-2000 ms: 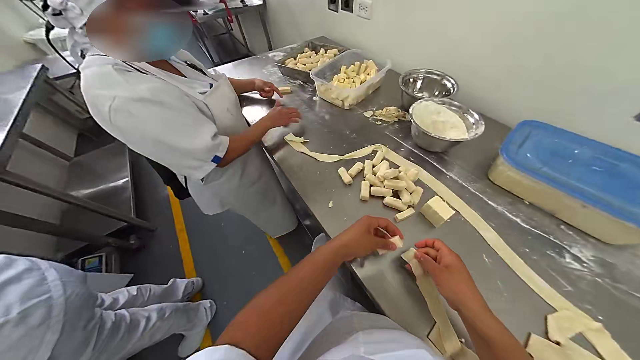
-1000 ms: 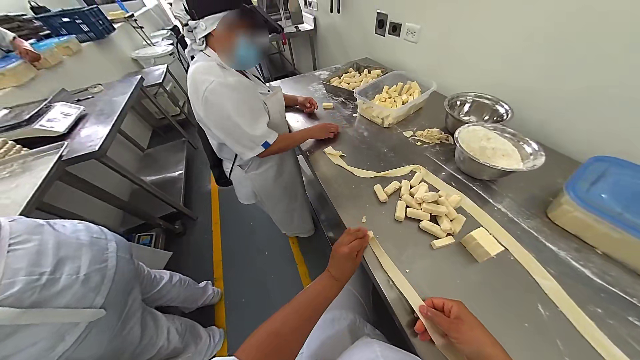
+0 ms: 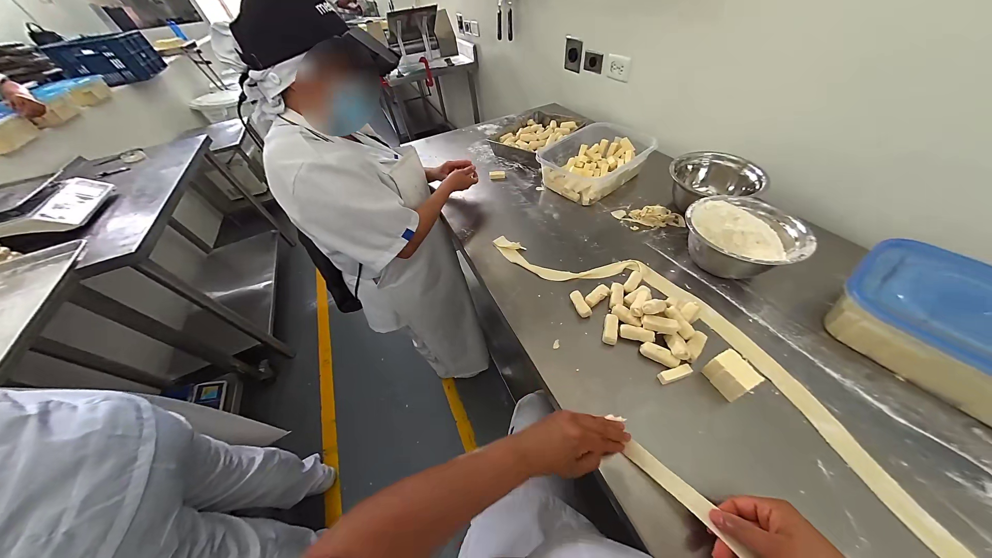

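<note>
A narrow dough strip (image 3: 670,480) runs along the near edge of the steel table. My left hand (image 3: 577,443) grips its upper end, where a small pale bit shows past the fingers. Lower down, my right hand (image 3: 763,527) pinches the same strip between thumb and fingers. Beyond my hands lies a heap of dough-wrapped sticks (image 3: 651,322), with a cut block of pale cheese-like sticks (image 3: 731,375) to its right. A longer dough strip (image 3: 806,403) curves behind the heap and runs off the lower right.
A co-worker (image 3: 349,194) stands at the table's far left side. Toward the wall are a metal tray of sticks (image 3: 535,136), a clear plastic tub (image 3: 595,167), an empty steel bowl (image 3: 718,177), a steel bowl of flour (image 3: 740,232) and a blue-lidded container (image 3: 922,302). Another person (image 3: 101,473) is at lower left.
My hands have moved apart along the near strip since two seconds ago, when they were close together. The co-worker's hands have come together. The view has swung toward the left.
</note>
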